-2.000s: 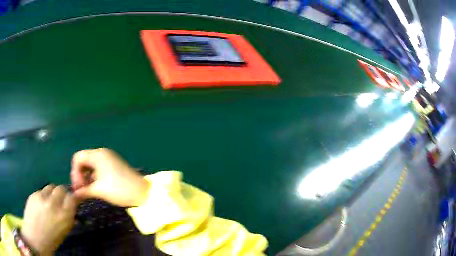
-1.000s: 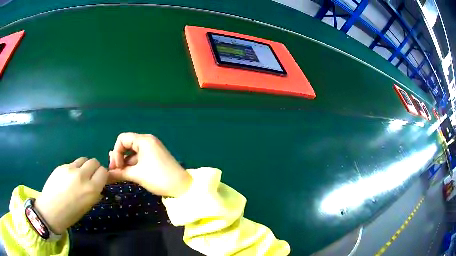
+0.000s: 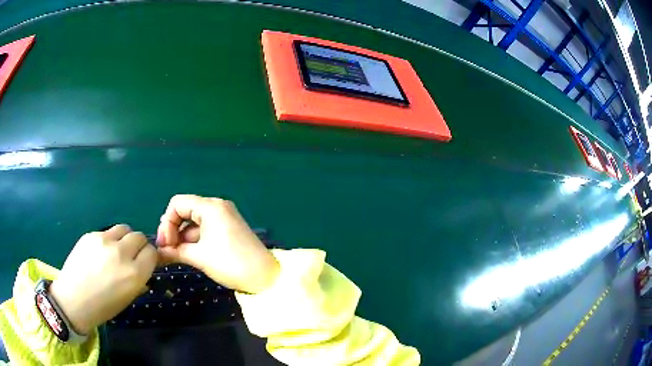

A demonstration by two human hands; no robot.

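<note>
My left hand (image 3: 107, 275) and my right hand (image 3: 214, 243) meet fingertip to fingertip over a black keyboard (image 3: 182, 297) at the lower left. The fingers of both hands are curled and pinched together. Whatever lies between the fingertips is too small or hidden to make out. The keyboard lies on the green surface, its left part covered by my left hand and its lower part cut off by the frame's edge. A watch with a pale band is on my left wrist.
A tablet (image 3: 350, 71) with a lit screen lies on a red foam pad (image 3: 343, 123) at the back. Another red pad (image 3: 16, 61) is cut off at the left edge. More pads (image 3: 588, 149) lie far right. The green bench's edge and grey floor are at the lower right.
Since two seconds ago the view has shifted, so hands and tablet appear further right. Over the last second both hands have stayed nearly still, fingertips together.
</note>
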